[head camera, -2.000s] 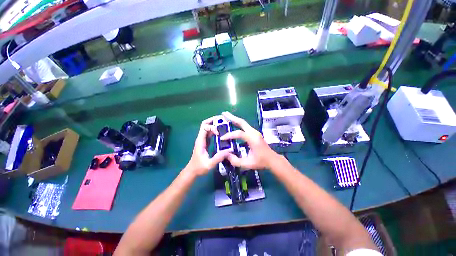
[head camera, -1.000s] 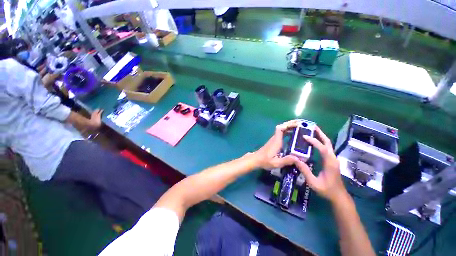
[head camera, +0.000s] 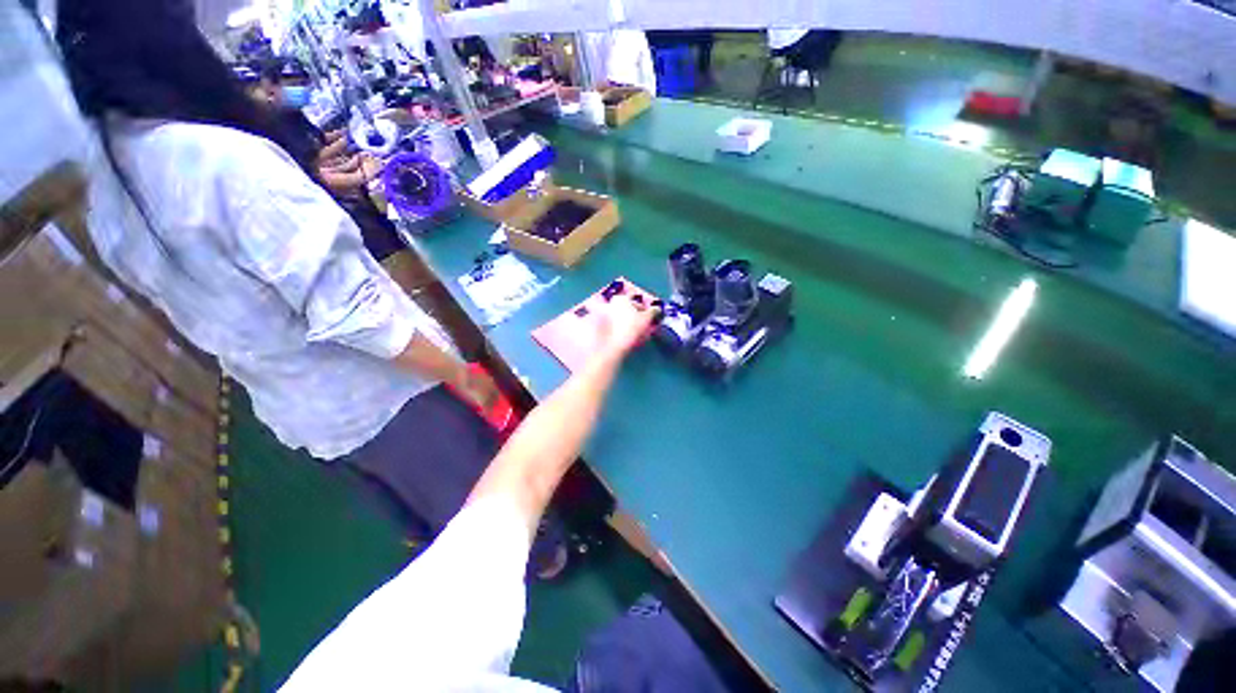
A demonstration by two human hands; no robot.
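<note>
My left hand point(head camera: 621, 328) is over the pink sheet point(head camera: 567, 333), with its fingertips at small black parts; whether it grips one cannot be told. Beside it stand paired black-and-silver units point(head camera: 728, 314) with dark cylinders upright. The silver-framed device housing with a black panel point(head camera: 994, 490) stands tilted on the black base plate point(head camera: 830, 612), which has bright green tabs and white lettering. A white block point(head camera: 878, 531) is next to the housing. My right hand is not in view.
A person point(head camera: 258, 271) stands close on the left, with a red item at the hand. A carton of black parts point(head camera: 567, 228) and a clear plastic bag point(head camera: 499, 287) lie beyond the pink sheet. A silver-grey box fixture point(head camera: 1159, 562) is at the right.
My view has swung left. My left hand has let go of the housing and reached left to the pink sheet. My right hand has left the picture. The housing stays on the base plate.
</note>
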